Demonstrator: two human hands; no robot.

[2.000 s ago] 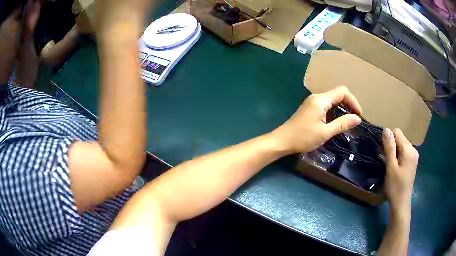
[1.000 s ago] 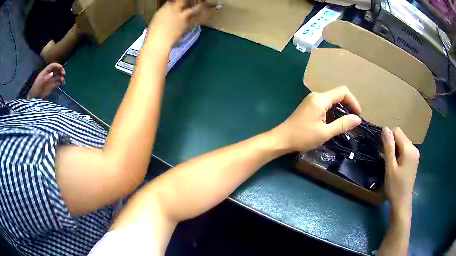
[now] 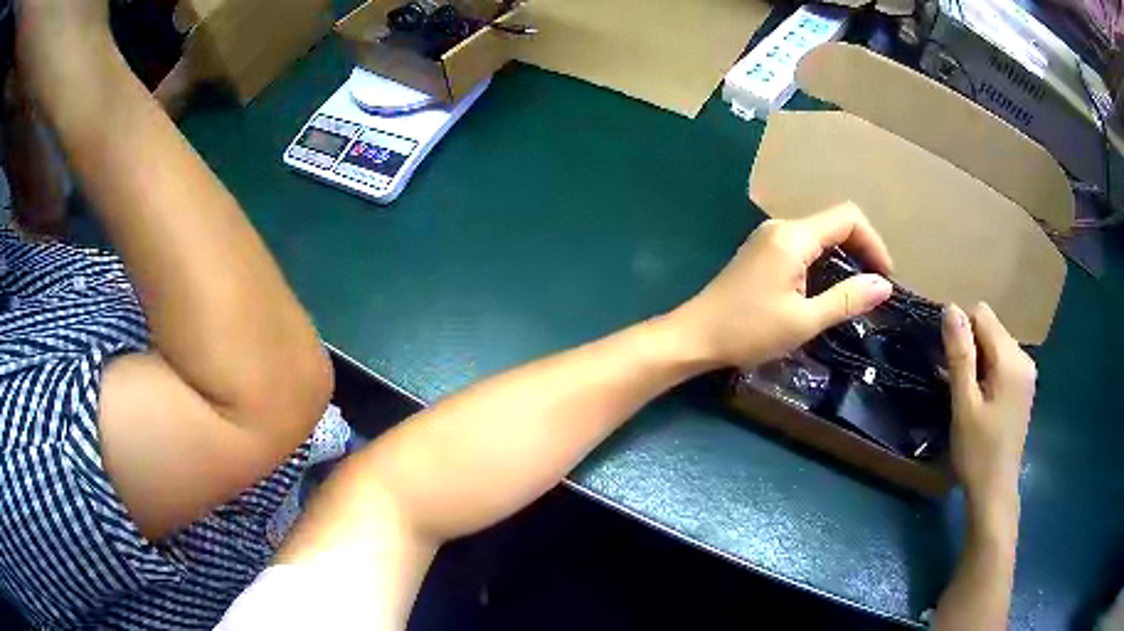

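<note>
A small brown cardboard box [image 3: 838, 446] lies on the dark green bench, its tall lid [image 3: 912, 203] standing open behind it. My left hand [image 3: 789, 290] reaches in from the left, thumb and fingers closed on one end of a black coiled cable [image 3: 910, 323]. My right hand [image 3: 990, 394] is at the box's right side, fingertips on the other end of the coil. Under the cable lie a black power adapter [image 3: 869, 413] and a clear poly bag [image 3: 801, 380] at the left end. A small light-coloured connector shows among the cables. My fingers partly hide the coil.
A white digital scale [image 3: 370, 142] stands at the upper left with a neighbour's open box [image 3: 466, 62] on it, black cables inside. A flat cardboard sheet [image 3: 641, 49], a white power strip [image 3: 783, 59] and a grey metal case [image 3: 1017, 74] are behind. A neighbour's arm [image 3: 203, 259] is at the left.
The neighbour's open box, earlier behind the scale, now rests on it. The neighbour's arm has moved left, away from the scale. My hands and box have hardly moved.
</note>
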